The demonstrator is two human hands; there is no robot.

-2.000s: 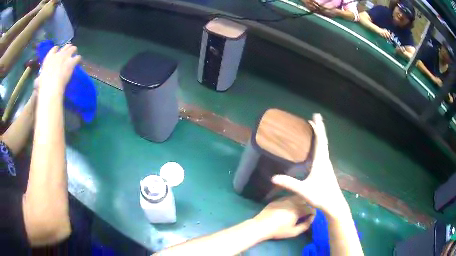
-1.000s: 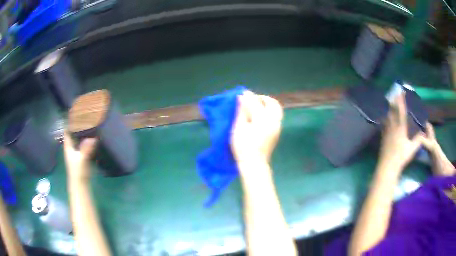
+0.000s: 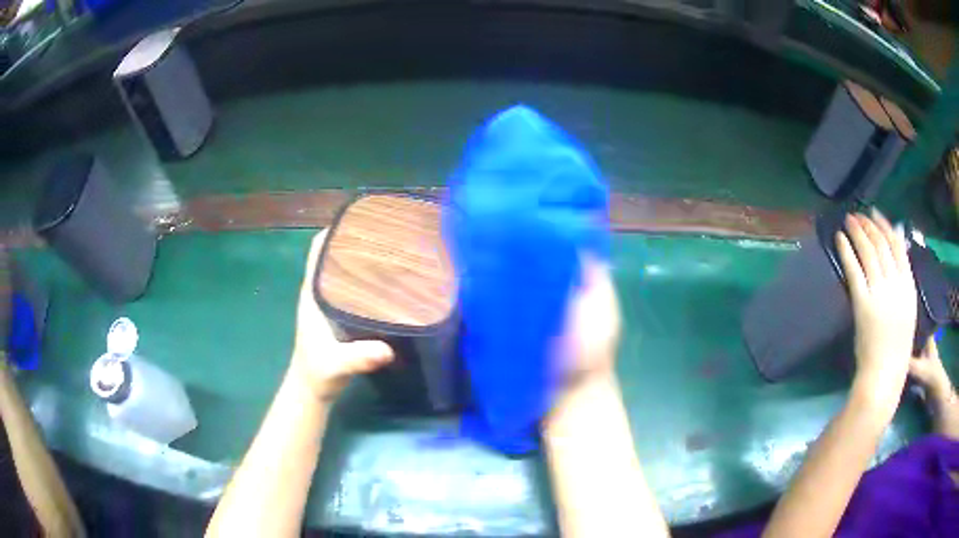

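A speaker (image 3: 387,261) with a wood-grain top stands on the green work surface in front of me. My left hand (image 3: 342,352) grips its left side, with the thumb across the near face. My right hand (image 3: 591,331) holds a blue microfibre cloth (image 3: 526,242), which is spread upright at the speaker's right side and hides that side. The cloth and right hand are blurred, and the right fingers are mostly hidden behind the cloth.
A white bottle (image 3: 147,399) with its lid open is at the near left. A dark-topped speaker (image 3: 100,231) stands at left. Speakers (image 3: 168,95) (image 3: 857,142) stand beyond the brown strip (image 3: 263,210). At right, a neighbour's hands (image 3: 878,273) touch a dark speaker (image 3: 799,310).
The view has shifted so the speaker is nearer the middle. My right hand has brought the cloth beside the speaker, where it is now spread wider. My left hand still holds the speaker.
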